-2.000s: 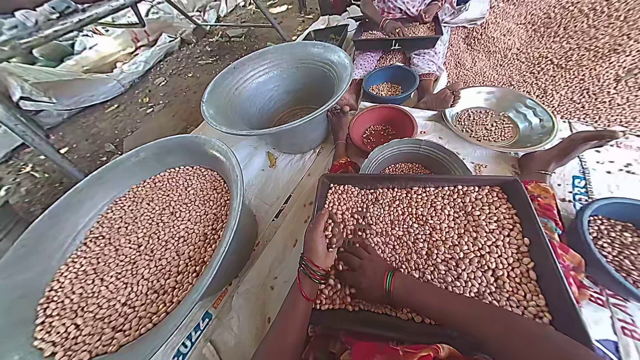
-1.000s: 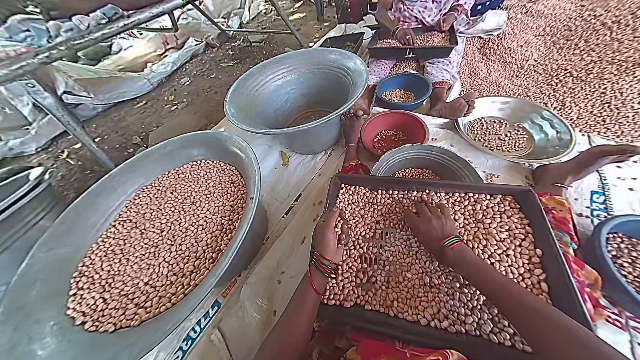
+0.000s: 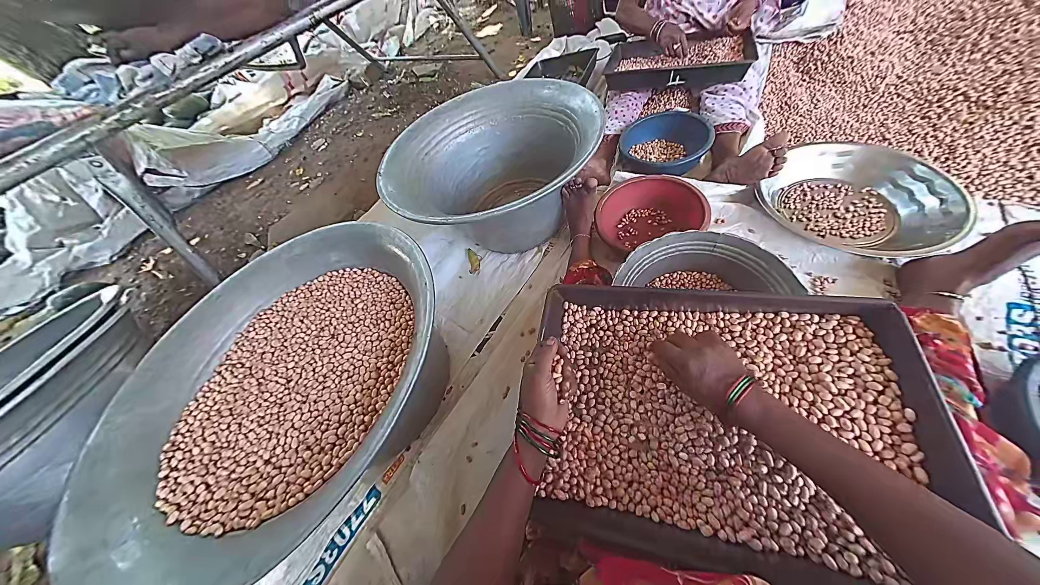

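A dark rectangular tray (image 3: 934, 406) of shelled peanuts (image 3: 796, 382) lies across my lap. At the tray's left wall, my left hand (image 3: 546, 386) is curled around a few peanuts, with red and green bangles at its wrist. My right hand (image 3: 703, 370) is over the upper middle of the tray, fingertips down on the peanuts; whether it pinches any is hidden. Left of the tray stands a large metal basin (image 3: 106, 487) with a heap of peanuts (image 3: 301, 390) in it. Just past the tray's far edge is a ridged grey bowl (image 3: 731, 252) holding more peanuts.
Ahead are a large metal basin (image 3: 487, 146), a red bowl (image 3: 682, 199), a blue bowl (image 3: 691, 134) and a shiny metal pan (image 3: 934, 195). Another person works at a dark tray (image 3: 691, 75). Peanuts (image 3: 910, 89) cover the upper right ground. A metal frame (image 3: 146, 114) stands upper left.
Two seconds ago both my hands were close together at the tray's left part. My right hand has since moved away to the right, while my left hand stays by the left wall.
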